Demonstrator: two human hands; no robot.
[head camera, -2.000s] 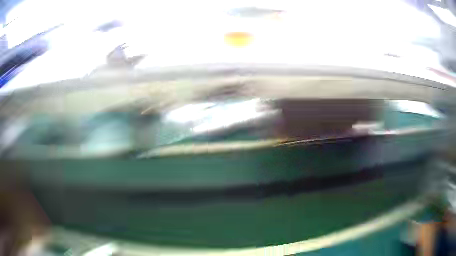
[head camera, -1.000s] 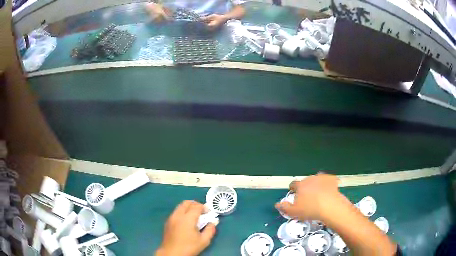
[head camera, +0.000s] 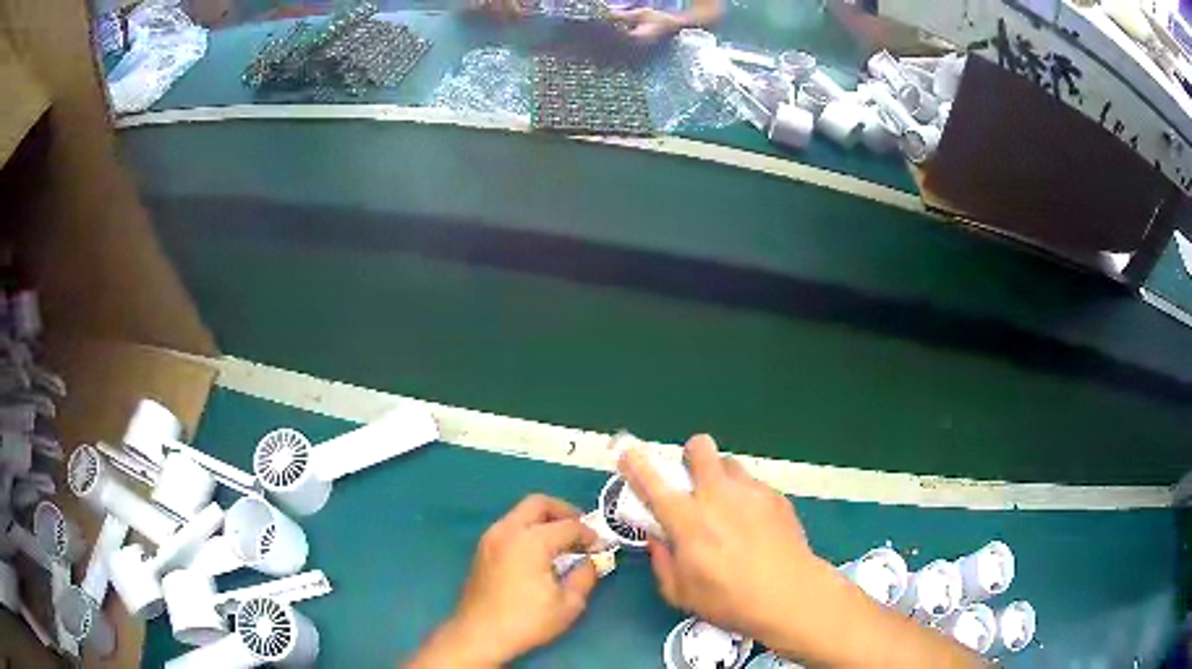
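A white fan housing (head camera: 612, 522) is held over the green bench in front of me, its slotted grille partly showing. My left hand (head camera: 529, 575) is closed around its handle; a small tan bit (head camera: 603, 561) shows by the fingertips. My right hand (head camera: 712, 529) holds a white round motor unit (head camera: 662, 473) at the housing's head. The fingers hide much of both parts, so I cannot tell if the unit sits inside. More white motor units (head camera: 936, 588) stand at the right, partly behind my right forearm.
Several fan housings (head camera: 284, 457) lie in a pile at the left, beside an open carton (head camera: 98, 196) of housings. The dark green belt (head camera: 628, 340) runs behind a pale edge strip. Across it are circuit boards (head camera: 591, 94), white parts (head camera: 843, 120), a brown carton (head camera: 1033, 157) and a person's hands.
My right hand has moved left from the motor units to the housing, bringing a round unit with it. My left hand still holds the housing. The view has turned and shifted.
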